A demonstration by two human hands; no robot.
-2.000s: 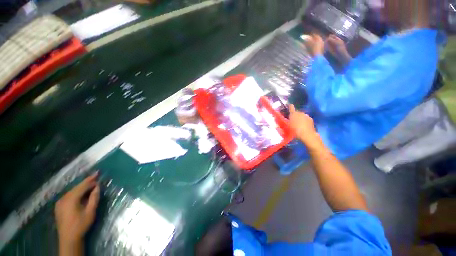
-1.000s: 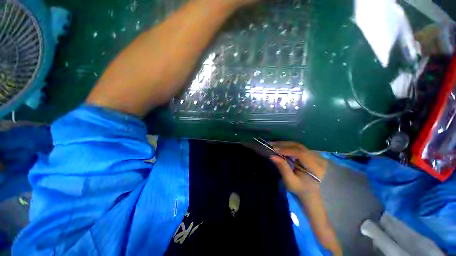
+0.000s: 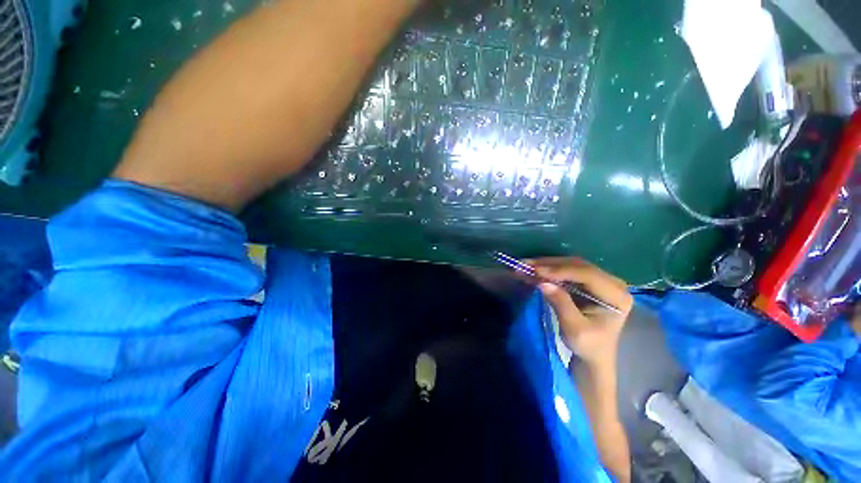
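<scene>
My right hand [image 3: 583, 307] holds thin metal tweezers [image 3: 514, 265] between thumb and fingers at the bench's front edge, tips pointing up and left. The tips touch no part that I can see. A clear blister tray [image 3: 491, 123] with a grid of pockets lies flat on the glossy green bench, with strong glare on its right half. My left forearm reaches over the tray's left side and out at the top edge; my left hand is cut off by the frame.
A light blue fan [image 3: 17, 85] stands at the left edge. White paper [image 3: 725, 52], a looped cable [image 3: 664, 141] and a red bin [image 3: 819, 236] with clear plastic bags are at the right. Small pale scraps lie on the green bench [image 3: 628, 104]. Another blue sleeve shows at the lower right.
My right hand has left the red bin and now holds tweezers at the bench edge. My left hand has gone out at the top. The view has swung to the tray.
</scene>
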